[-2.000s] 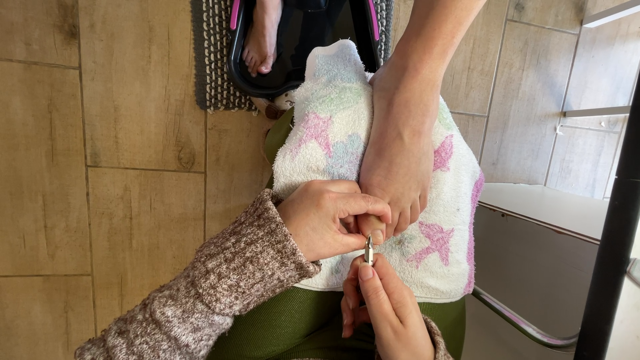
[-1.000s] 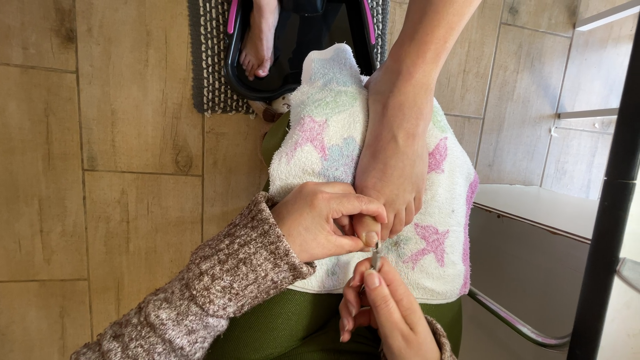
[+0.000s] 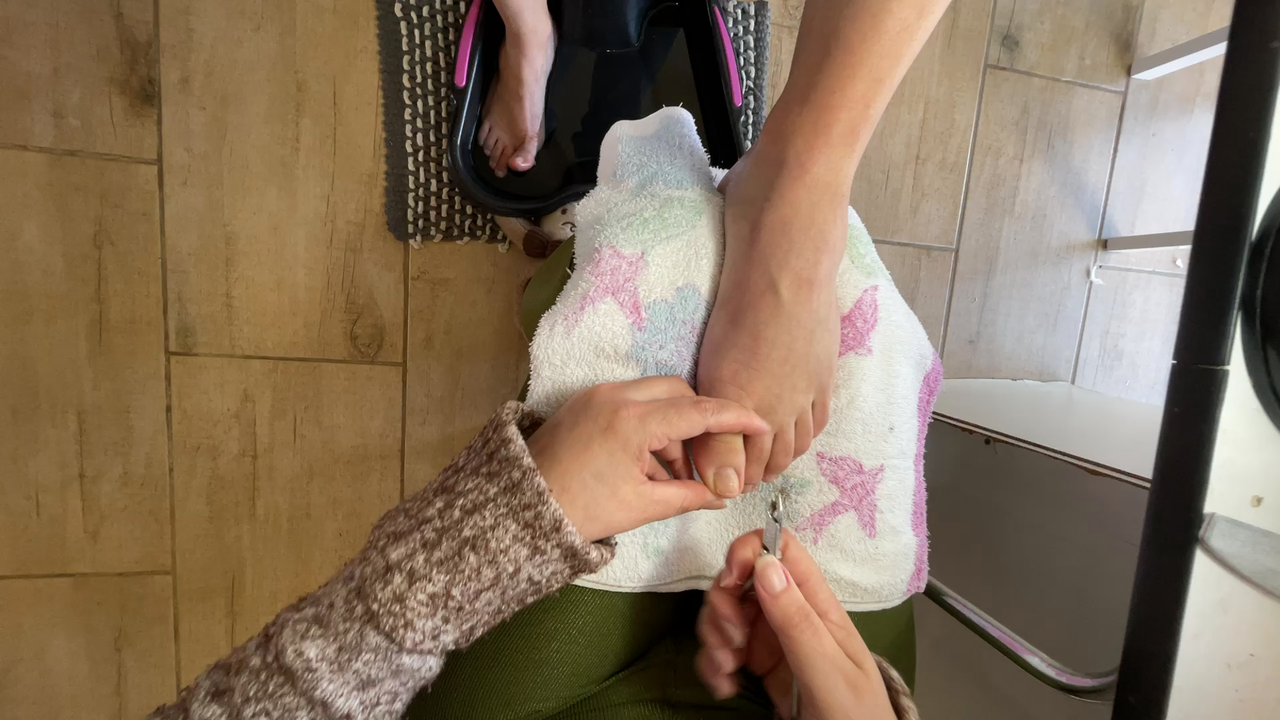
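Note:
A person's bare foot (image 3: 775, 330) rests on a white towel (image 3: 880, 400) with pink and blue figures, spread over my lap. My left hand (image 3: 640, 450) holds the big toe (image 3: 718, 460) between thumb and fingers. Just below the toes, my right hand (image 3: 790, 630) grips a small metal nail tool (image 3: 773, 525), which looks like a nipper or clipper. Its tip points at the toes and is apart from the big toenail, over the towel. Part of its handle is hidden in my fingers.
The person's other foot (image 3: 520, 100) stands in a black footrest or tub (image 3: 590, 150) with pink trim, on a woven rug (image 3: 410, 130). Wood-look tiles (image 3: 280, 250) cover the floor. At the right are a black post (image 3: 1185, 400), a white shelf (image 3: 1050, 420) and a curved metal tube (image 3: 1030, 640).
The tool in my right hand was at the big toenail and is now apart from it, lower and to the right. My left hand keeps its hold on the toe.

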